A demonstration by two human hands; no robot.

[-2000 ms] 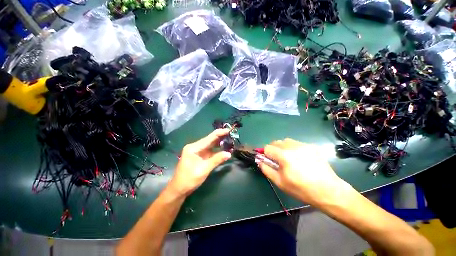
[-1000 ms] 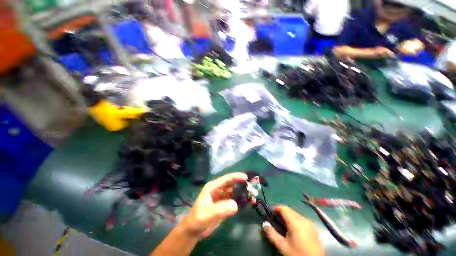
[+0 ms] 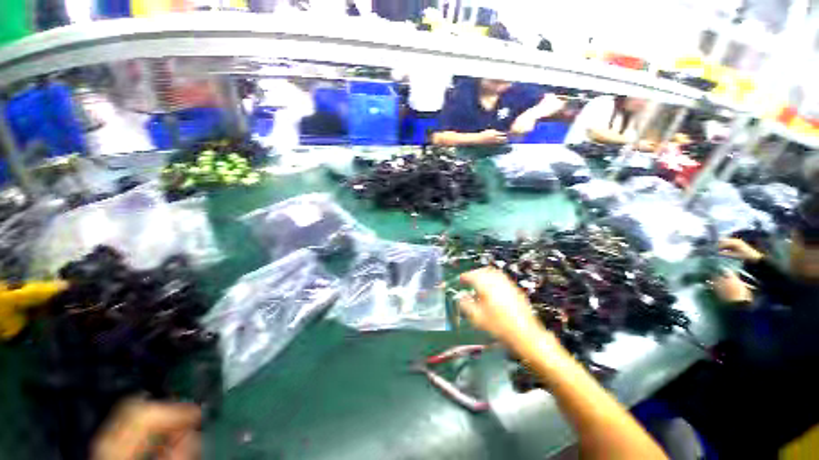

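Observation:
My right hand (image 3: pixel 492 301) is at the left edge of the right cable pile (image 3: pixel 584 278), over its tangled black leads with pale bits. Its fingertips are blurred, so I cannot tell whether they hold a lead. My left hand (image 3: pixel 151 431) is blurred and cut off by the bottom edge, just below the left cable pile (image 3: pixel 126 314); what it holds does not show clearly. The pliers (image 3: pixel 458 388) with red-and-pale handles lie open on the green table (image 3: pixel 346 418), below my right hand. The unit held earlier is not visible.
Clear plastic bags (image 3: pixel 391 287) of dark parts lie at centre. A yellow tool (image 3: pixel 25 305) is at the left edge. A far cable pile (image 3: pixel 420 180) and a green parts cluster (image 3: pixel 215 169) lie beyond. A person (image 3: pixel 494 112) sits opposite; another (image 3: pixel 772 296) works at right.
The view has tilted up and turned right. My hands have moved apart, the right to the right cable pile and the left down by the left pile. The unit and its lead have left view.

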